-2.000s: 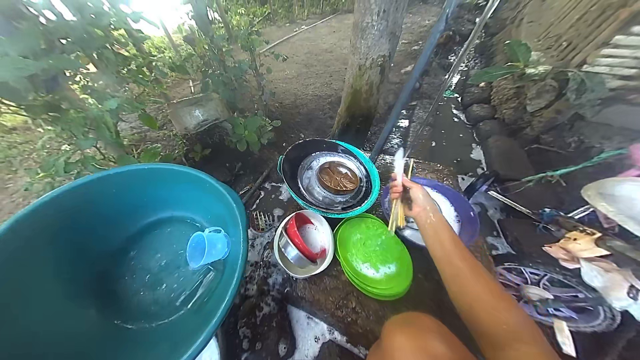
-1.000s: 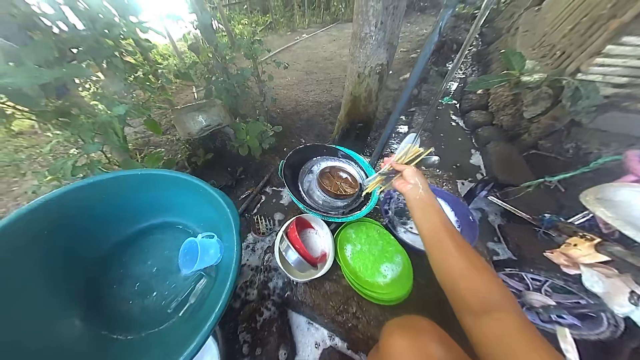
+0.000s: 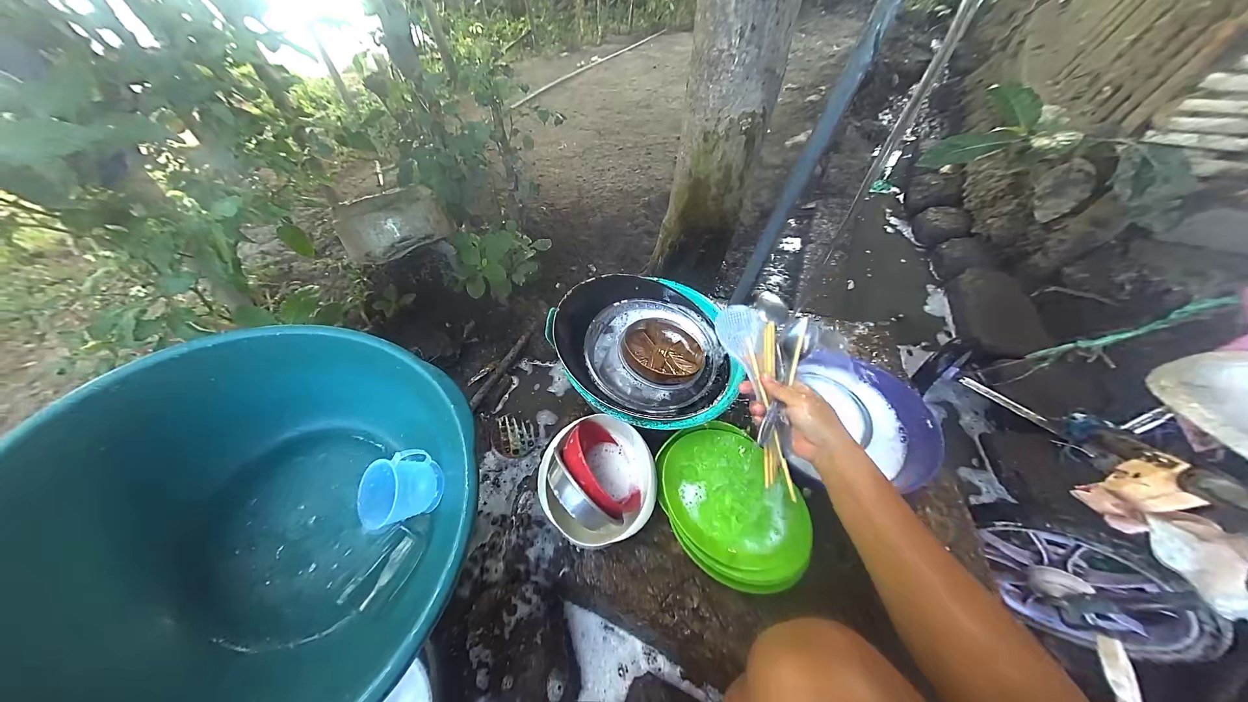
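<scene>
My right hand (image 3: 799,414) grips a bunch of spoons (image 3: 770,317) and chopsticks (image 3: 770,390), bowls of the spoons up, above the edge between the green plates (image 3: 731,517) and the purple basin (image 3: 931,444) of suds. Behind stands a black pan (image 3: 585,292) inside a turquoise basin (image 3: 551,331), with a soapy metal lid or plate and a brown round dish (image 3: 663,351) in it. A white bowl (image 3: 546,487) holds a red bowl (image 3: 580,453) and a metal one. My left hand is out of view.
A large teal tub (image 3: 458,419) with a blue plastic mug (image 3: 400,487) fills the left. A tree trunk (image 3: 726,127) and a slanting pipe (image 3: 819,146) rise behind. A purple wheel-like object (image 3: 1092,595) lies at right, near a green rope (image 3: 1141,327).
The bunch in my right hand has turned from lying sideways to upright, with the spoon bowls up and the sticks pointing down over the green plates.
</scene>
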